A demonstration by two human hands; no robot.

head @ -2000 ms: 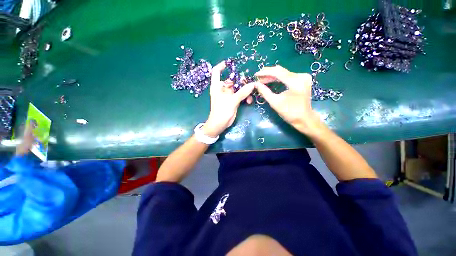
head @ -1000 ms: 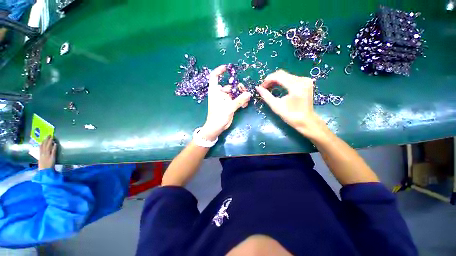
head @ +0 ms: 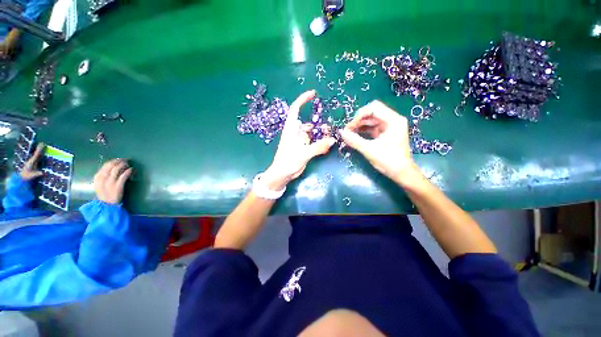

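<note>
My left hand (head: 296, 146) holds a bunch of small shiny purple-silver metal pieces (head: 318, 113) between its fingers, over the green tabletop. My right hand (head: 382, 139) is close beside it, thumb and forefinger pinched together at the end of the bunch; whatever tiny part is between them is too small to tell. A pile of similar pieces (head: 262, 117) lies left of my left hand. Thin open rings (head: 349, 76) are scattered beyond my hands. A tangled heap of rings and hardware (head: 410, 71) lies to their right.
A squarish stacked block of dark pieces (head: 514, 79) stands far right. More linked pieces (head: 431, 145) lie beside my right hand. A dark object with a pale round part (head: 320, 25) lies at the far side. At left, a blue-sleeved person's hands are near a card of dark rectangles (head: 55, 176).
The neighbour's card now shows dark rectangles, and the person's other hand rests on the table. The dark object with the pale round part has come further into view. My hands remain together at the bunch.
</note>
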